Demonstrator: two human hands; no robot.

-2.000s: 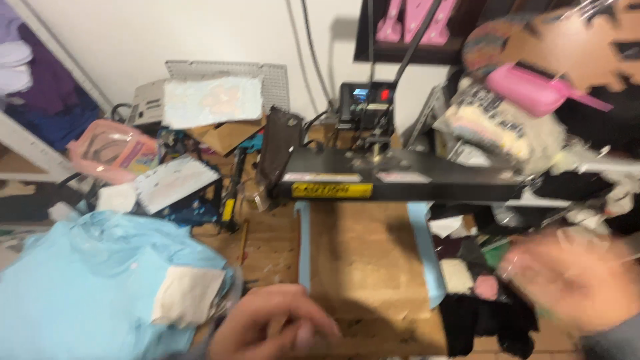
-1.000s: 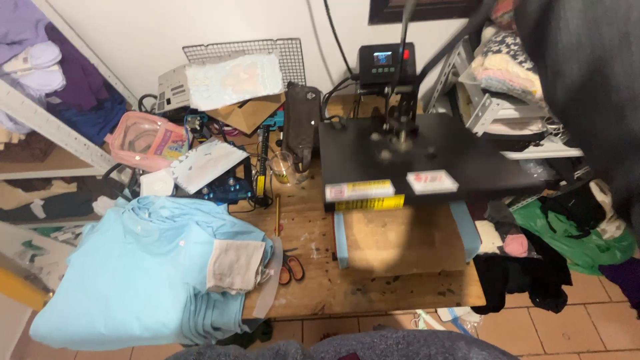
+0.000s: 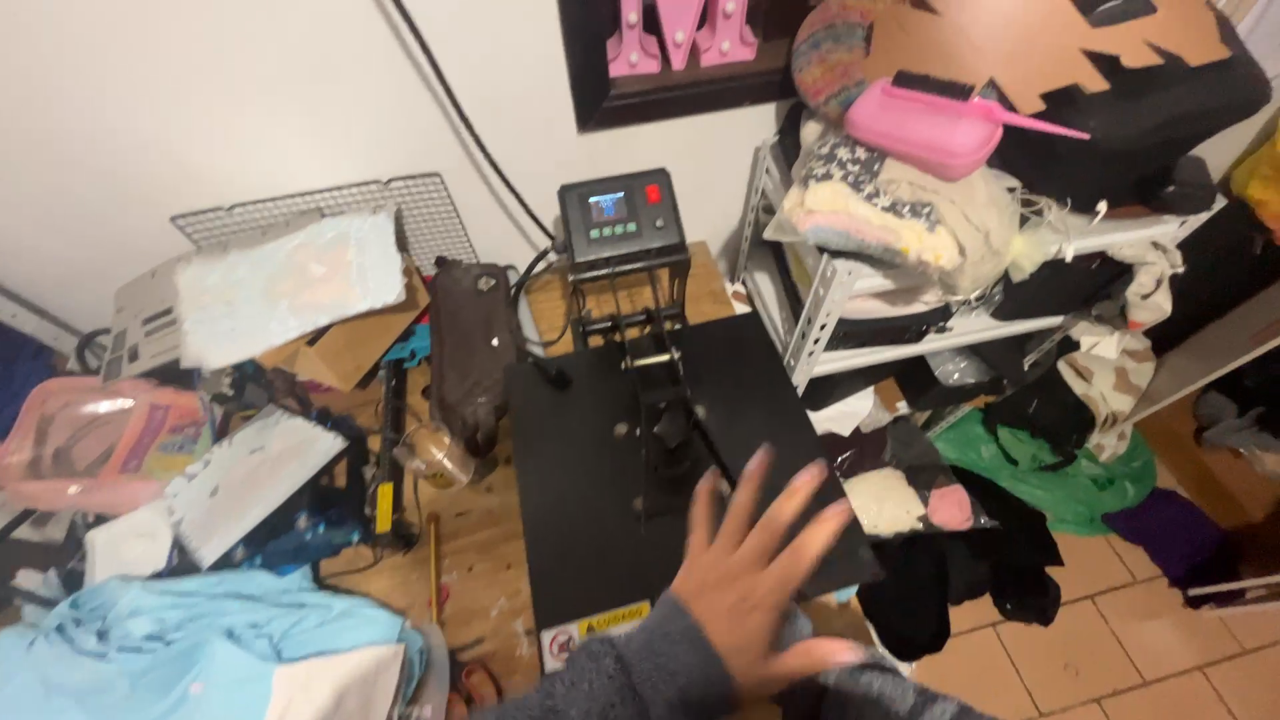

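Observation:
My left hand (image 3: 765,575) is spread, palm down, over the front right part of the black upper plate (image 3: 580,480) of a heat press; whether it touches the plate cannot be told. Nothing is seen in its fingers. A dark handle runs from the middle of the plate towards this hand, its end hidden. My right hand is out of sight; a grey sleeve shows at the bottom edge. Behind the plate stands the lit control box (image 3: 618,222) with a red switch. The press's lower bed is hidden under the plate. A warning label (image 3: 595,632) sits at its front left corner.
Light blue folded fabric (image 3: 200,640) is piled at lower left. Left of the press lie a brown case (image 3: 472,350), a roll of tape (image 3: 440,455) and a yellow pencil (image 3: 434,565). A white metal shelf (image 3: 830,310) with bagged textiles stands at right, near black cloth (image 3: 910,590).
The press's upper plate has come down over the brown sheet that showed beneath it earlier. My left hand is now over the plate; my right hand, seen two seconds ago, is out of view.

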